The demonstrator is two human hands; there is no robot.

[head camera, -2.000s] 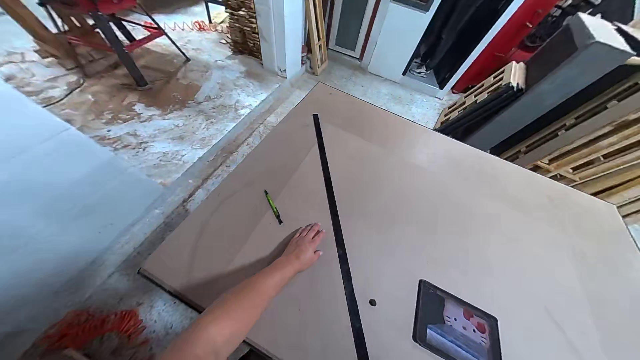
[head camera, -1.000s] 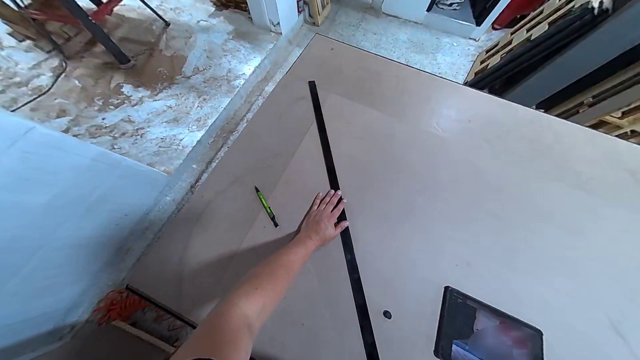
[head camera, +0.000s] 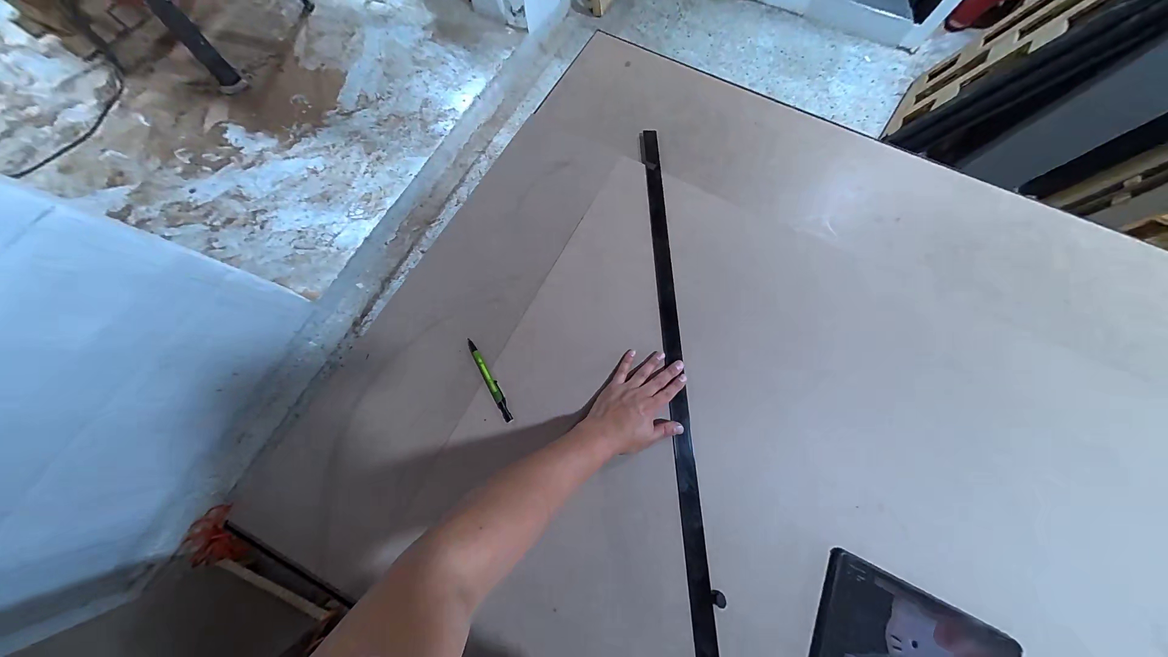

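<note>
My left hand (head camera: 639, 401) lies palm down with its fingers apart, the fingertips and thumb resting on a long, narrow black bar (head camera: 664, 274). The bar crosses a large, pale brown flat board (head camera: 867, 365) lengthwise. To the left of my hand a green and black pen (head camera: 489, 380) lies on the board. A small black disc-like piece (head camera: 719, 599) sits against or right beside the bar's right edge, near the bottom. A dark tablet (head camera: 912, 611), its screen lit, is partly cut off at the lower right. My right hand is out of view.
Past the board's left edge run a raised concrete ledge (head camera: 411, 210) and a stained floor (head camera: 292, 173) with a dark metal leg (head camera: 196, 46). A pale panel (head camera: 128, 365) is at the left. Orange coiled tubing (head camera: 215, 538) hangs by the lower left corner. Wooden pallets (head camera: 995, 55) stand upper right.
The bar has shifted rightward over the board, closer to the small black piece, with my left hand on it. Two seconds ago that hand lay left of the bar. The view has tilted down.
</note>
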